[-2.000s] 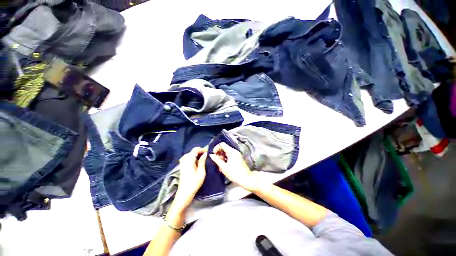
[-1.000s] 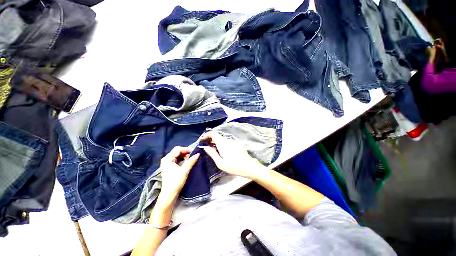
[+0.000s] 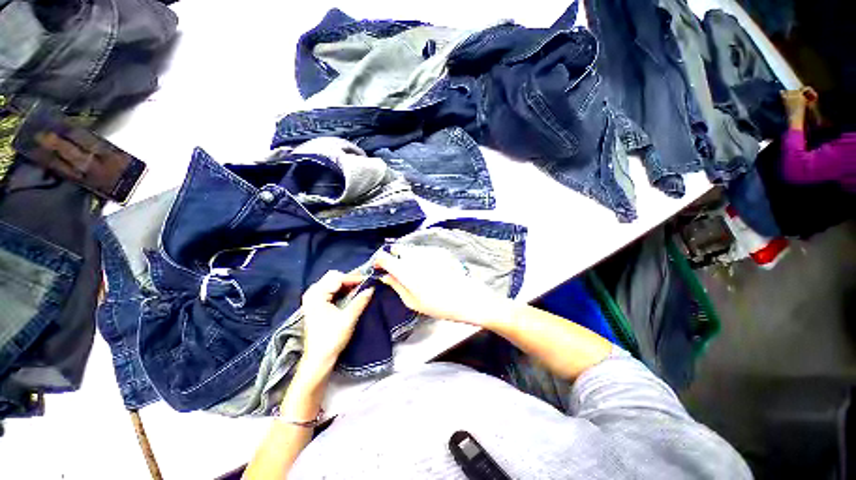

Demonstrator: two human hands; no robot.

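A dark blue denim garment [image 3: 272,230] with a pale grey-green inner side lies in front of me. A white drawstring [image 3: 225,288] is tied on its dark front. My left hand [image 3: 330,314] and my right hand [image 3: 422,281] pinch a seam or edge of a dark navy part [image 3: 368,339] near the table's front edge, fingertips close together. The exact edge is mostly hidden by my fingers. I cannot tell whether a tool is in my right hand.
Other denim garments [image 3: 526,103] lie at the far side and right. Grey-black garments [image 3: 84,56] and a smartphone [image 3: 80,155] are at left. A wooden stick [image 3: 145,445] is near the left edge. Crates [image 3: 693,291] and a person in magenta [image 3: 821,159] are at right.
Over the two seconds the view shifts, so the table items sit farther left. My fingertips have come closer together on the dark edge. The person at right has come into view.
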